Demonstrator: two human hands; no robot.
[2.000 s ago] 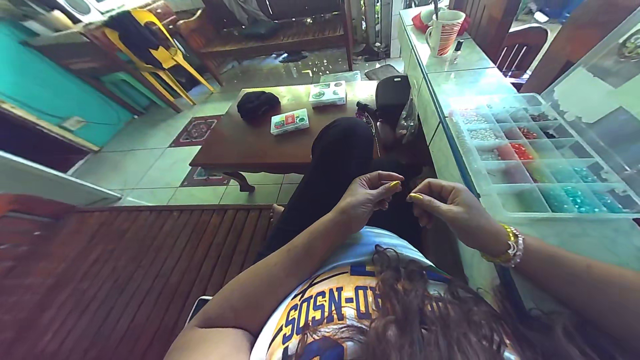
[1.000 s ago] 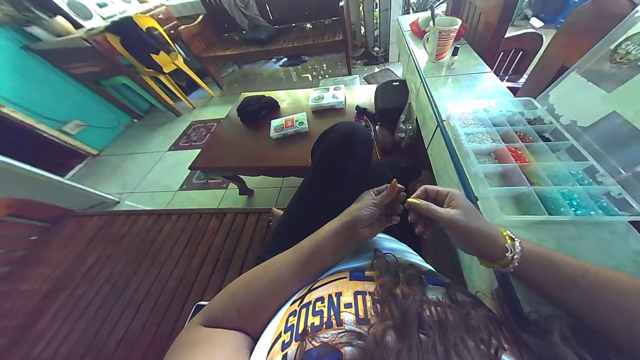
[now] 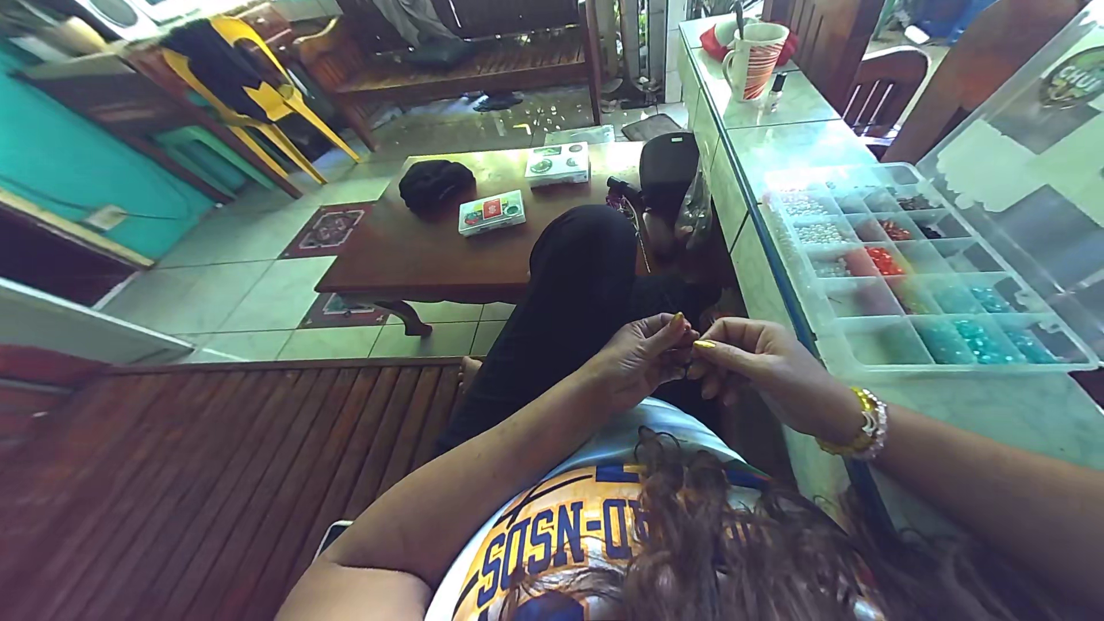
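Note:
My left hand (image 3: 647,355) and my right hand (image 3: 750,358) meet above my lap, with thumb and forefinger of each pinched together and the fingertips close to one another. Whatever lies between them is too small to make out. Bead bracelets (image 3: 865,424) circle my right wrist. To the right of my hands, an open clear plastic compartment box (image 3: 871,343) rests on the tiled counter; it holds red beads (image 3: 884,261), turquoise beads (image 3: 979,341) and whitish beads (image 3: 819,234) in separate compartments.
A striped mug (image 3: 759,65) and a small bottle (image 3: 777,90) stand at the counter's far end. The low wooden table (image 3: 414,259) ahead bears a black cloth item (image 3: 436,184) and two small boxes (image 3: 492,213) (image 3: 558,164). A slatted wooden bench (image 3: 259,457) is under me.
My two hands have drawn closer together at the fingertips than two seconds ago. The bead box and the things on the low table have stayed in place.

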